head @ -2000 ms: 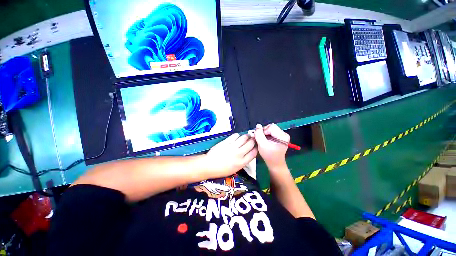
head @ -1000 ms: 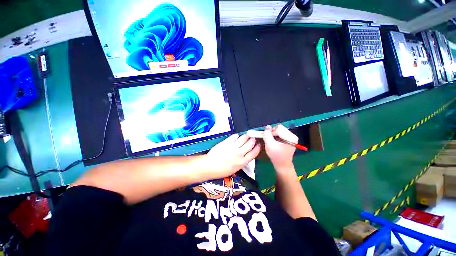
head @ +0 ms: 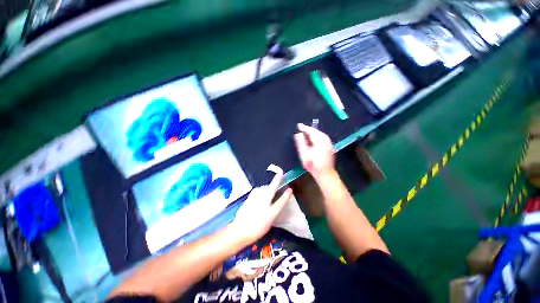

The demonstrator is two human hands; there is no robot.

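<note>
The view is blurred. My left hand (head: 256,214) is at the bench's front edge, thumb and index finger apart. A small bent white strip (head: 274,170) is at its index fingertip and looks stuck or held there. My right hand (head: 315,151) is over the black mat to the right, apart from the left, its fingers partly curled; whether it holds anything cannot be told. A tiny pale piece (head: 315,123) shows just beyond its fingertips. The dual-screen laptop (head: 192,184) stands at left, both screens lit with blue swirls.
A green strip-shaped tool (head: 327,94) lies on the black mat (head: 254,118). A keyboard laptop (head: 362,56) and more laptops line the bench at right. A blue bundle (head: 37,211) lies at far left. Boxes and a blue frame (head: 503,237) are at lower right.
The view has turned and tilted. My hands have separated; the right moved out over the mat. The red-shafted tool no longer shows. The bent white strip now shows at my left fingertip.
</note>
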